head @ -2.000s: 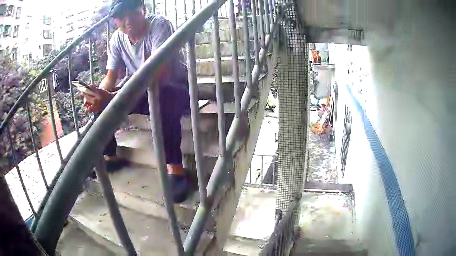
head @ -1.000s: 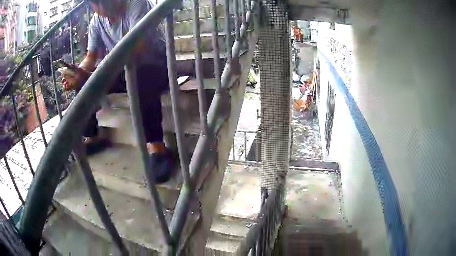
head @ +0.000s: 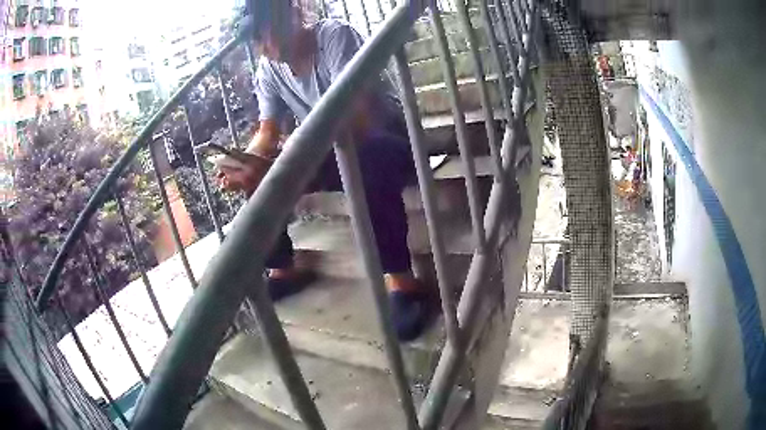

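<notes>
No hand of mine is in the picture. Nearest in front of me is the thick grey-green stair handrail [head: 252,231], running from the bottom left up to the top middle, with upright bars [head: 372,260] below it. Behind the bars a person [head: 315,92] in a pale top and dark trousers sits on the concrete steps [head: 336,332]. The person's hands hold a flat dark item, perhaps a mobile phone [head: 222,153].
A column of small pale tiles [head: 585,185] stands right of the stairs, with lower steps and a landing [head: 647,336] beyond. At the right is a white wall with a blue band [head: 714,210]. An outer railing [head: 126,189], trees and buildings show at left.
The view has swung left, so the stairs, seated person and column sit further right. More trees and buildings show at left. The person remains seated with the flat item in hand.
</notes>
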